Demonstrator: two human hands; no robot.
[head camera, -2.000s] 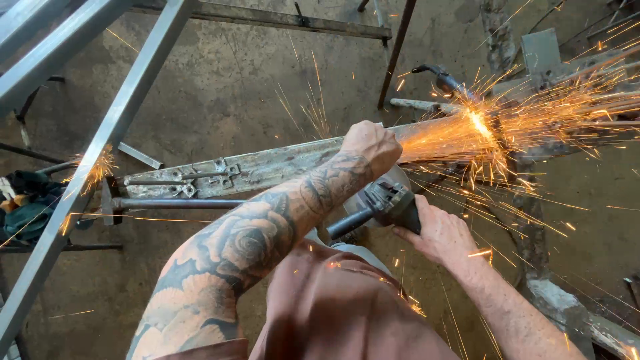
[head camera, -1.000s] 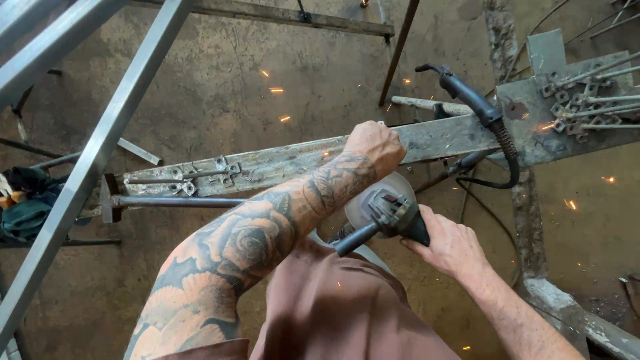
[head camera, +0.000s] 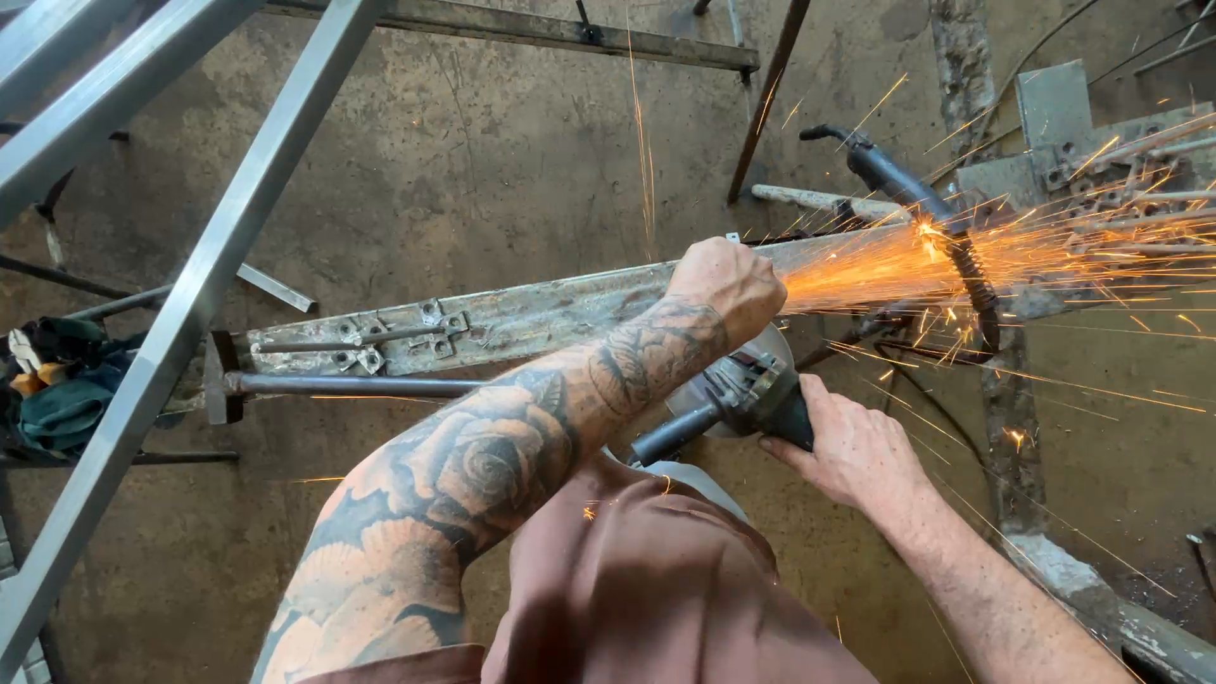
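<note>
My right hand grips the rear body of an angle grinder, near the middle of the view. The grinder's side handle points down-left with no hand on it. Beside the disc, my left hand is closed in a fist over the long metal beam; whatever it holds is hidden beneath the fingers. Orange sparks stream right from just past that fist, over a welding torch lying across the beam. Small metal plates with rods rest on the beam's left end.
Square steel tubes slant across the left side. Below the beam runs a round bar with a flat end plate. Pliers and dark cloth sit at far left. More plates and rods lie at right, near cables.
Sparks streamed right two seconds ago, had dwindled to a few scattered ones a second ago, and stream right again now. My left fist stays over the beam and my right hand stays on the grinder.
</note>
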